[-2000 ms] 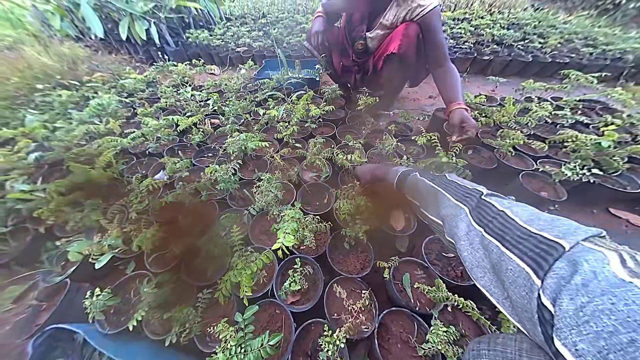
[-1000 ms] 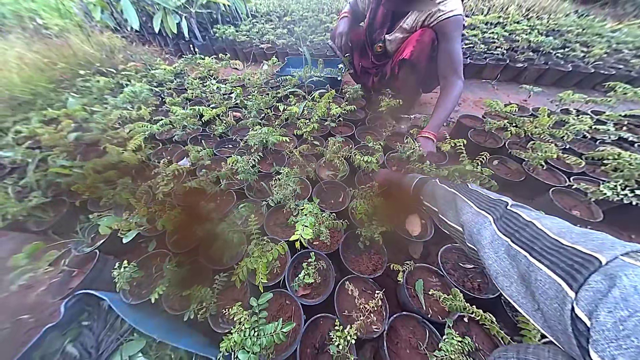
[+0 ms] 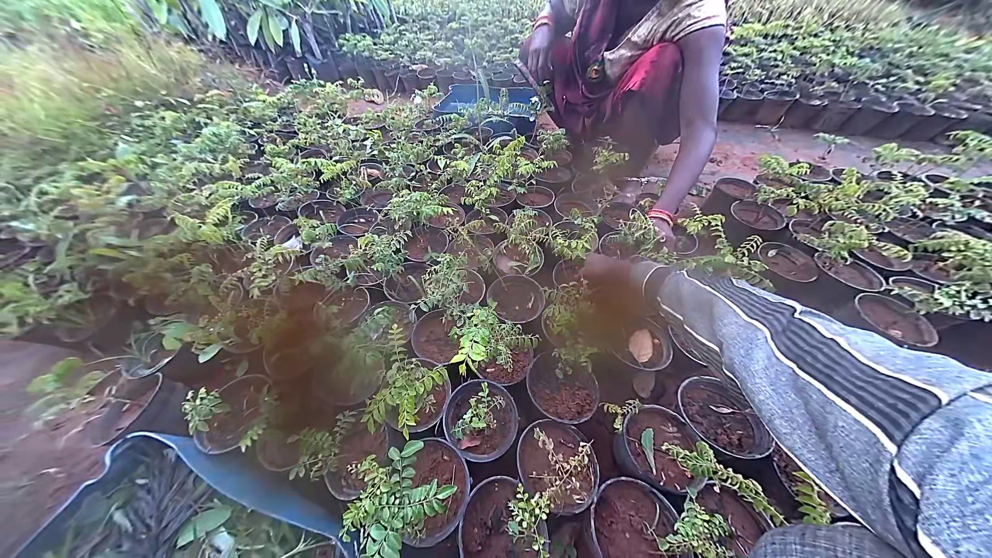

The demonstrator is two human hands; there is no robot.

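My right hand (image 3: 608, 271) reaches in from the right in a grey sleeve (image 3: 806, 349) with dark stripes. It is low among the potted seedlings, and a brown blur covers much of it, so its fingers and any hold are hidden. Close by, the hand of another person (image 3: 663, 226), with red bangles, is down among the pots. My left hand is not in view. Black pots of reddish soil, such as the one with a small green seedling (image 3: 480, 418), stand close together below. A pot with a dry brown leaf (image 3: 641, 345) is just under my right hand.
A blue container or sheet edge (image 3: 232, 484) with cut greenery is at the lower left. Another blue container (image 3: 473, 99) stands beyond the pots, left of the crouching person (image 3: 612, 85). More rows of potted plants (image 3: 845, 108) line the back, with bare path (image 3: 775, 147) before them.
The view has shifted somewhat. My right arm stays stretched toward the same group of pots. The other person remains crouched, one hand still low among the pots.
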